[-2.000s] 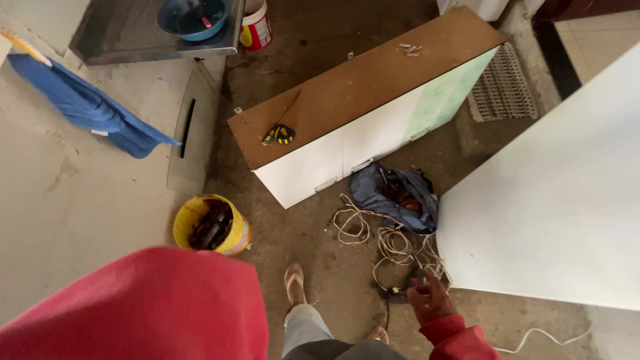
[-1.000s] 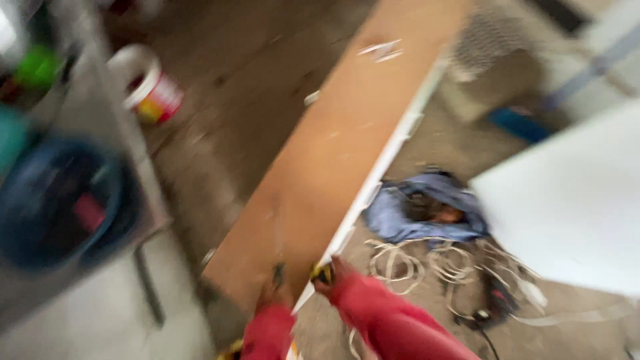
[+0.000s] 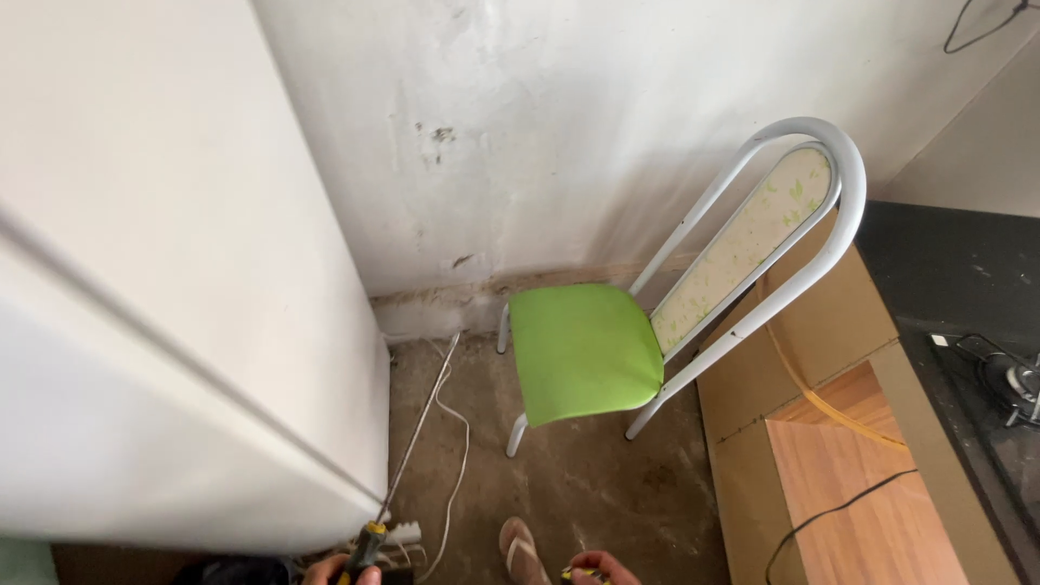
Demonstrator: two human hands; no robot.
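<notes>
My left hand (image 3: 343, 570), at the bottom edge, is closed around the black and yellow handle of a long screwdriver (image 3: 416, 435), whose thin metal shaft slants up toward the wall. My right hand (image 3: 603, 566), also cut off by the bottom edge, holds a small yellow and black tape measure (image 3: 583, 575), partly hidden by the fingers. Beyond both hands stands a metal-framed chair with a green seat (image 3: 587, 351) and a leaf-patterned backrest (image 3: 751, 244). My sandalled foot (image 3: 520, 548) shows between the hands.
A tall white appliance or cabinet (image 3: 187, 268) rises at the left. A white cable (image 3: 465, 463) runs over the floor beside it. On the right are a wooden cabinet back (image 3: 861, 471) with an orange hose (image 3: 800, 382) and a black cooktop (image 3: 967, 325). A stained wall (image 3: 520, 146) stands behind the chair.
The view has swung away from the brown-topped cabinet on the floor to the chair and wall. One second ago both hands were at that cabinet's near end; now they are away from it.
</notes>
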